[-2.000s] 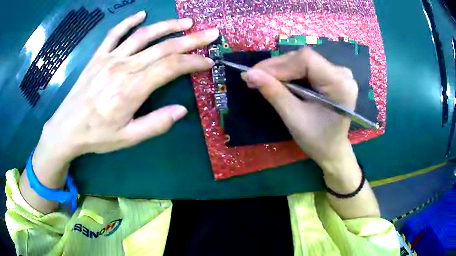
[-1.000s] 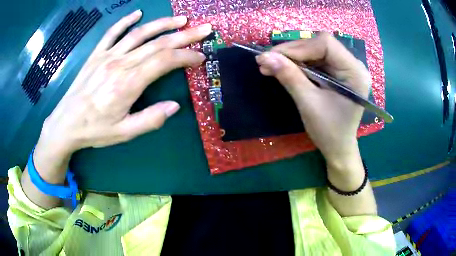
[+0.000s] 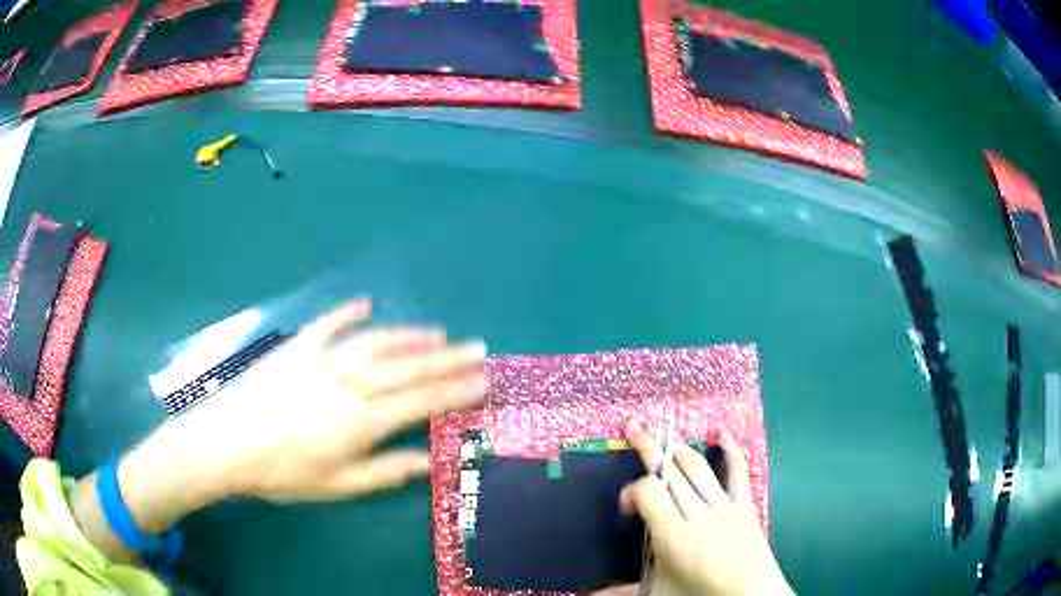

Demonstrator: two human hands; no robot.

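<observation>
The circuit board, covered by a black sheet (image 3: 547,524), lies on a red bubble pad (image 3: 617,378) at the bottom centre. Small metal connectors (image 3: 469,489) run down its left edge. My left hand (image 3: 326,413) is blurred, palm down with fingers spread and empty, its fingertips over the pad's upper left edge. My right hand (image 3: 692,501) is over the board's right part and holds slim silver tweezers (image 3: 664,448). Their tip is too unclear to place. A sheet of black strips (image 3: 221,373) lies partly behind my left hand.
More black-covered boards on red pads lie along the back (image 3: 448,44), at the back right (image 3: 762,82) and at the left (image 3: 35,309). A yellow clip (image 3: 214,151) with a dark lead lies at the upper left. Long black tape strips (image 3: 934,373) lie at the right.
The view has swung up and shows more of the bench; the board sits lower in it. My left hand is now blurred. The tweezers have turned from slanting to nearly upright in the view.
</observation>
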